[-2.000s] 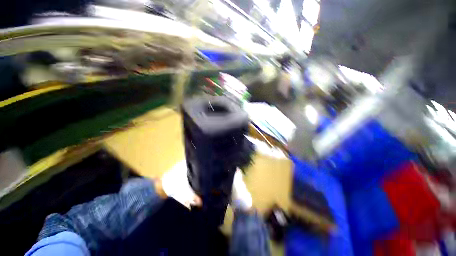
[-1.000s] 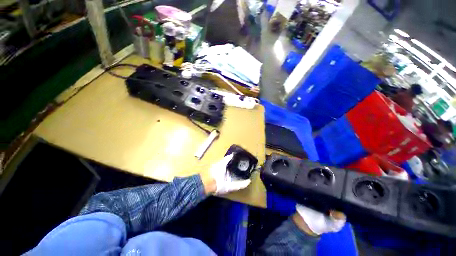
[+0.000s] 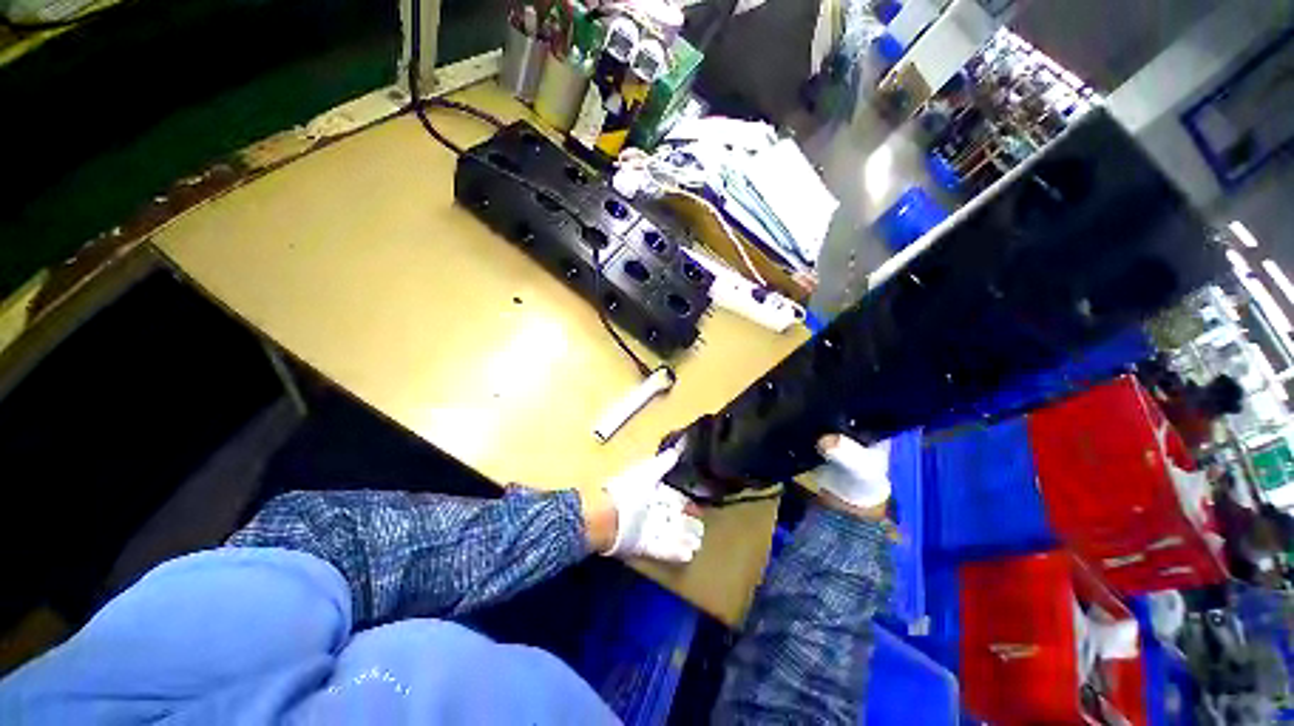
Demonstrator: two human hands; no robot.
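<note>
A long black power strip [image 3: 908, 333] is held up at a slant over the right side of the bench, its far end high at the upper right. My gloved left hand [image 3: 653, 518] is at its near end, around a black end piece that is partly hidden. My gloved right hand [image 3: 854, 471] holds the strip from below, its fingers partly hidden by it. A block of black power strips [image 3: 582, 234] lies at the bench back. A pale stick-like tool [image 3: 633, 406] with a black lead lies in front of that block.
The tan bench top [image 3: 355, 284] lies ahead. A white power strip [image 3: 752, 298], papers [image 3: 759, 185] and tool cups [image 3: 561, 88] stand at its back. Red crates [image 3: 1121, 482] and blue bins [image 3: 979, 489] are at the right. A green conveyor belt runs at the upper left.
The long strip has swung from low at the right to a raised slant, its far end up. My right hand has risen with it. My left hand is still at the near end.
</note>
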